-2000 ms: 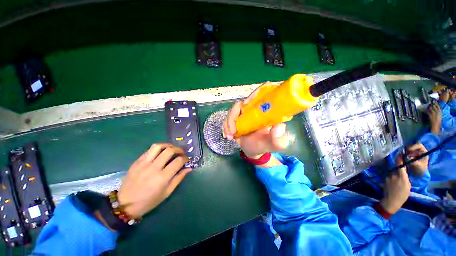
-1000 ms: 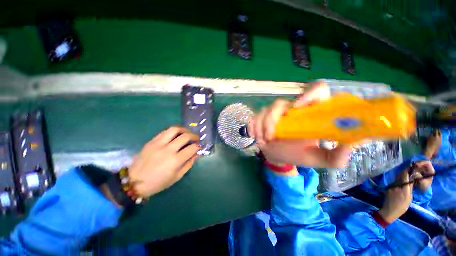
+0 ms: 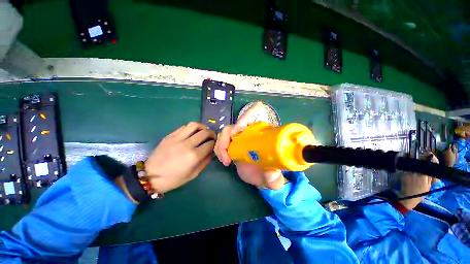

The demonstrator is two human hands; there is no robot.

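A black phone body point(image 3: 218, 106) lies on the dark green bench, its white label towards the belt. My left hand point(image 3: 180, 157) rests at its lower end, fingertips curled there; whether they pinch a small part is hidden. My right hand point(image 3: 252, 149) grips the yellow-orange electric screwdriver point(image 3: 273, 146) over the lower right of the phone body. The driver's tip is hidden behind my fingers. The round screw dish point(image 3: 268, 112) lies just right of the phone body, partly covered by my right hand.
Two waiting phone bodies point(image 3: 42, 139) lie at left. More phone bodies point(image 3: 275, 38) lie on the green belt point(image 3: 170, 36) beyond the pale edge rail point(image 3: 149, 71). A clear divided tray point(image 3: 361, 139) is at right. The black cable point(image 3: 361, 155) runs right, towards another person's hands point(image 3: 416, 180).
My right hand has brought the screwdriver from the screw dish leftward to the phone body's lower end. My left hand stays there. The whole view has shifted, moving the bench items rightward.
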